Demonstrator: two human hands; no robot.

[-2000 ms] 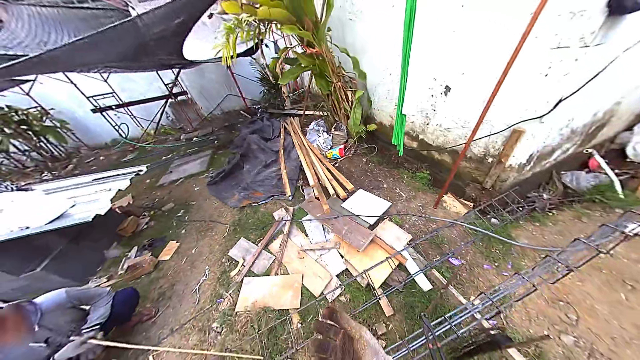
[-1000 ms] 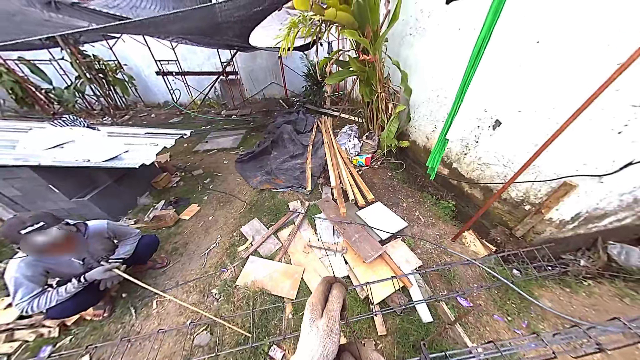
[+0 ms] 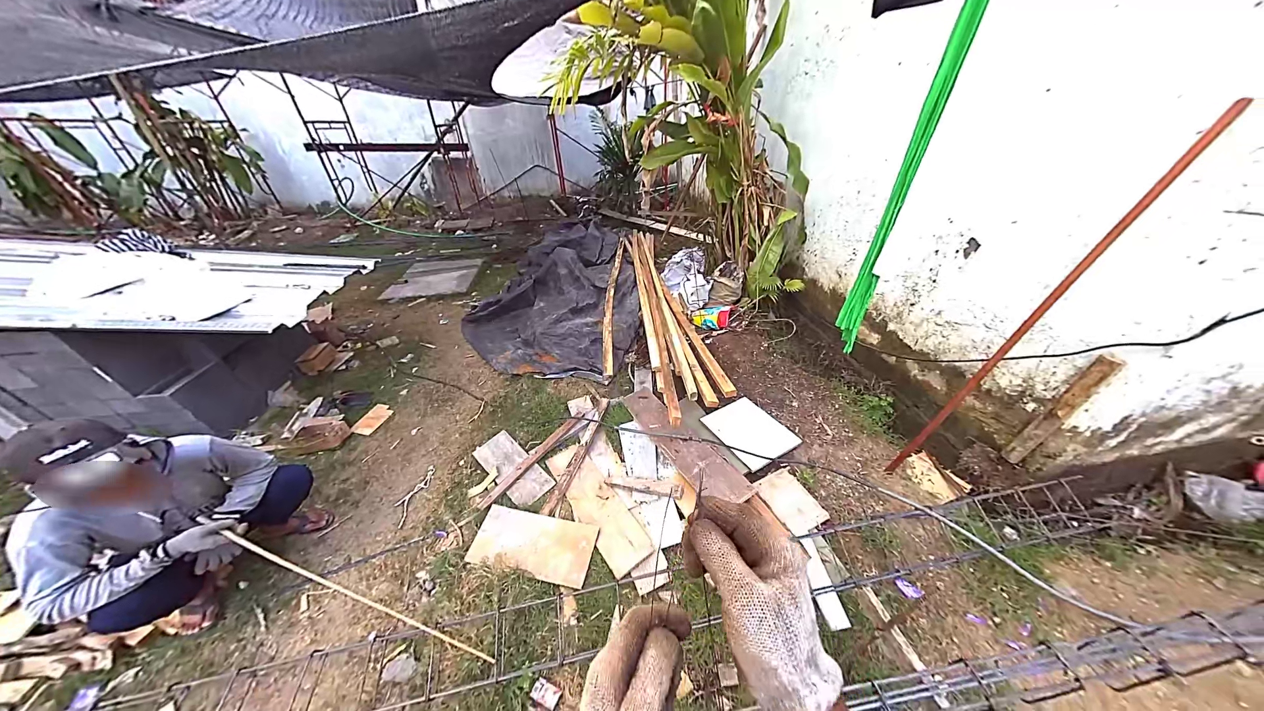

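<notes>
My right hand [image 3: 755, 602], in a worn knit work glove, is raised over the rebar cage [image 3: 553, 632], fingertips pinched on what looks like a thin wire [image 3: 703, 484]. My left hand [image 3: 640, 660], in a similar glove, is curled just below and to the left of it at the bottom edge. Whether it grips the wire is hard to tell. The cage of rods and stirrups runs across beneath both hands. Beyond it lie scattered plywood offcuts [image 3: 533, 545] and boards on the grass.
At left a crouching person [image 3: 128, 533] in gloves holds a thin stick [image 3: 355, 597] reaching to the cage. Farther off lie timber strips [image 3: 667, 316] and a black tarp [image 3: 553, 306]. A rust-red pole [image 3: 1071, 281] and green strips [image 3: 913, 173] stand right, by the white wall.
The view has shifted, showing more of the left side. My left hand has come into view beside the right, and the right hand's fingertips are now pinched together.
</notes>
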